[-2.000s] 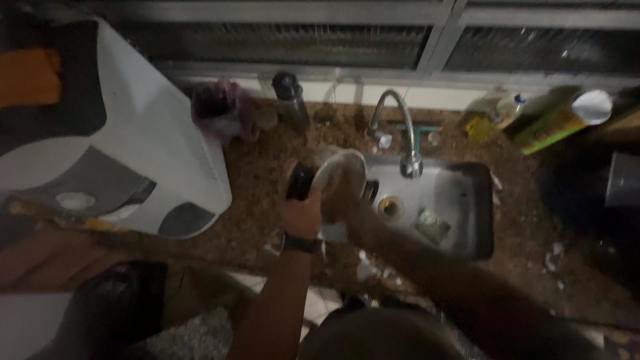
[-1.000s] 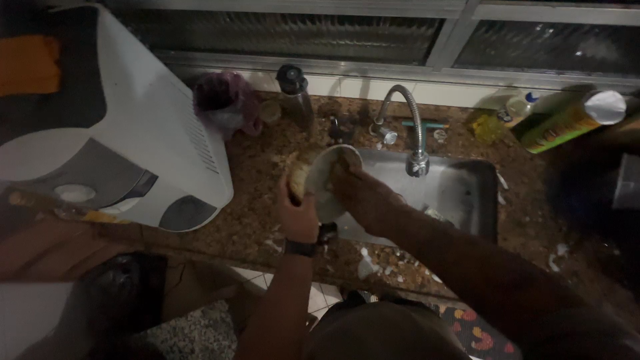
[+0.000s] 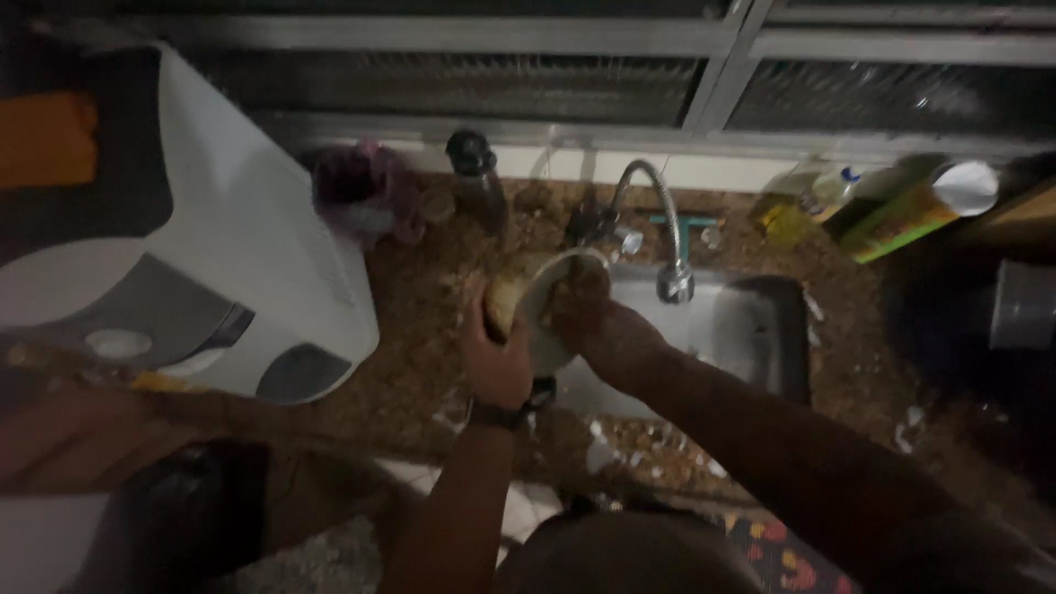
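Observation:
My left hand [image 3: 497, 355], with a dark band at the wrist, grips a round, light-coloured bowl or pot [image 3: 544, 355] from its left side. The vessel is tilted, its opening turned toward the right, at the left edge of the steel sink [image 3: 742, 330]. Inside the opening is my right hand [image 3: 598, 330]; its fingers are blurred, and whether they hold anything cannot be told. A flexible metal faucet [image 3: 675, 280] arches over the basin just to the right of the vessel.
A large white and grey appliance [image 3: 272, 247] fills the left. Behind stand a purple bag [image 3: 363, 194] and a dark-capped bottle [image 3: 480, 186]. At right are a green tube-shaped container [image 3: 916, 210] and a clear bottle [image 3: 832, 194]. White bits lie along the granite counter's front edge [image 3: 643, 470].
The vessel has turned in my left hand since the earliest frame. My right hand has shifted from its lower edge into its opening.

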